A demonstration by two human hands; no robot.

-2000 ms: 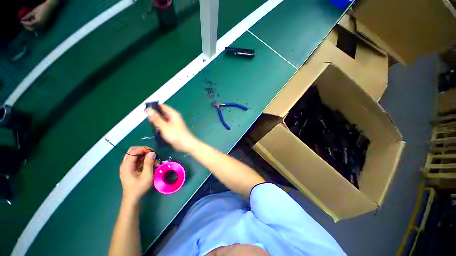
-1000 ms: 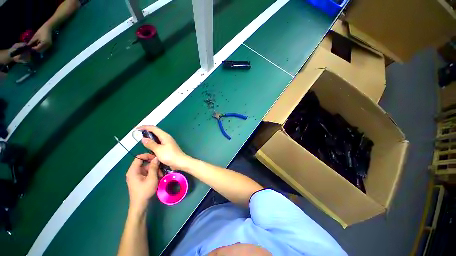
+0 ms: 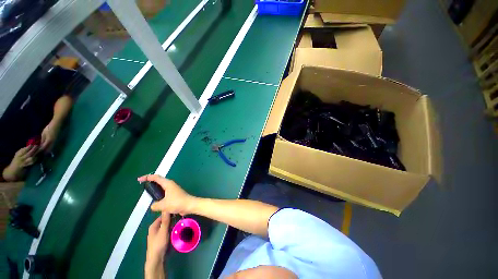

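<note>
A hair dryer body [image 3: 186, 235] shows end-on as a bright pink ring, low in the view in front of me. My right hand [image 3: 173, 197] is closed around a glossy black handle shell [image 3: 154, 190], just above and left of the pink ring. My left hand [image 3: 158, 235] is beside the body, with its fingertips partly hidden under my right hand; its grip cannot be made out clearly. Diagonal cutters [image 3: 228, 151] with blue grips lie splayed on the green bench [image 3: 251, 52]. Black trimmings [image 3: 205, 136] are scattered beside them.
A spare handle shell [image 3: 221, 97] lies by the metal post [image 3: 164, 60]. A carton of black parts [image 3: 349, 171] stands right of the bench. A blue bin [image 3: 280, 7] is at the far end. Another dryer body [image 3: 125, 117] stands on the belt; a person works opposite [image 3: 52, 131].
The view has swung, so the bench and carton sit differently. My right hand with the shell has moved closer over my left fingertips. The thin wire seen earlier on the left no longer shows.
</note>
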